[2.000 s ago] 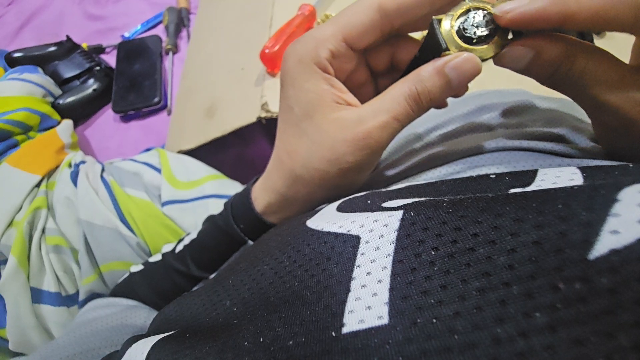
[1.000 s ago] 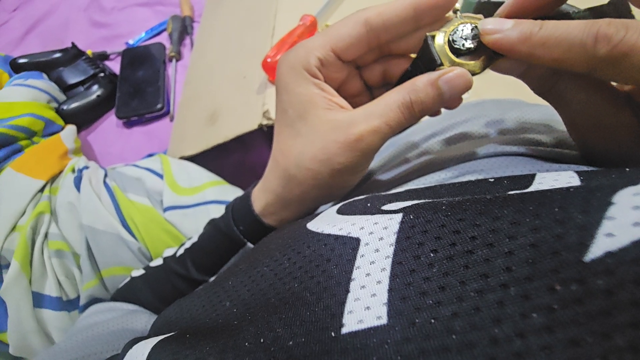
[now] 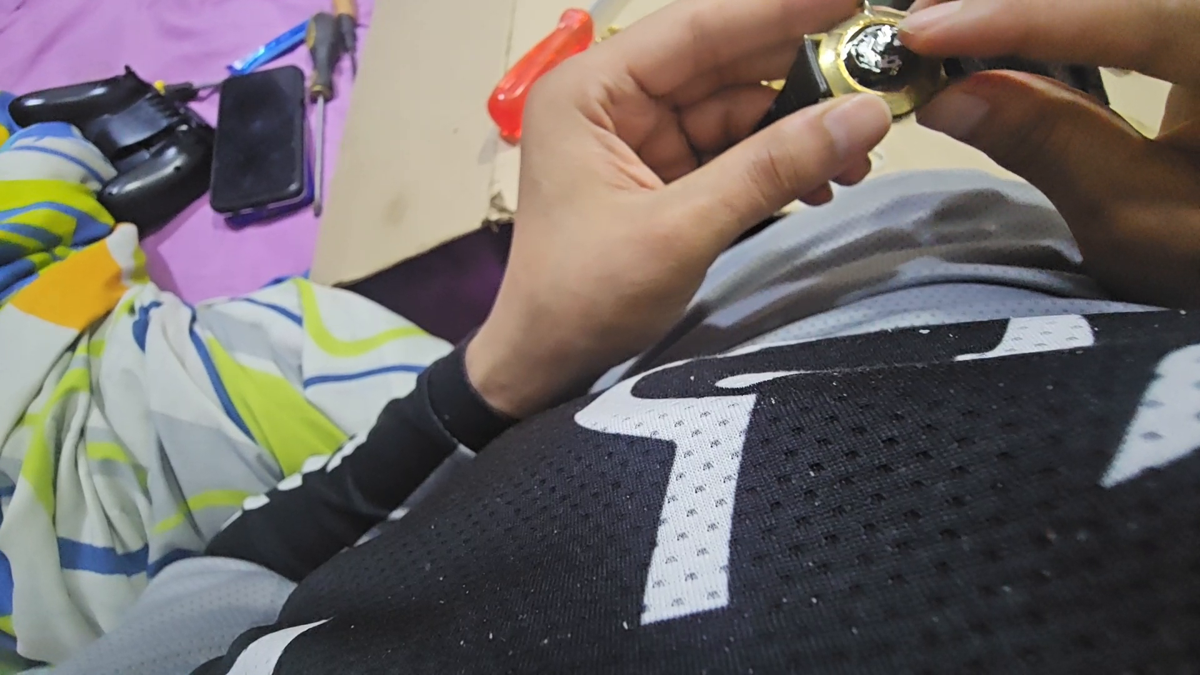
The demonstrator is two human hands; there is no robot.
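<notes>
A gold-coloured wristwatch [image 3: 877, 58] with a black strap is held at the top right, its round face or back dark and shiny in the middle. My left hand [image 3: 647, 178] grips the case between thumb and fingers, and a piece of black strap [image 3: 802, 86] runs into its palm. From the right, my right hand [image 3: 1059, 103] has its index fingertip on the case's upper edge and its thumb against the lower right side. The rest of the strap is partly hidden by the fingers.
A cardboard sheet or box [image 3: 412, 131] lies beyond, with a red-handled tool [image 3: 539, 75] on it. On the purple cloth [image 3: 178, 28] are a black game controller [image 3: 141, 141], a smartphone [image 3: 260, 141], a screwdriver [image 3: 322, 94] and a blue tool [image 3: 270, 49]. Patterned fabric [image 3: 234, 375] is bunched at left.
My right index finger, which lay straighter across the watch a second ago, now has its tip at the case's upper edge. The left hand keeps its hold.
</notes>
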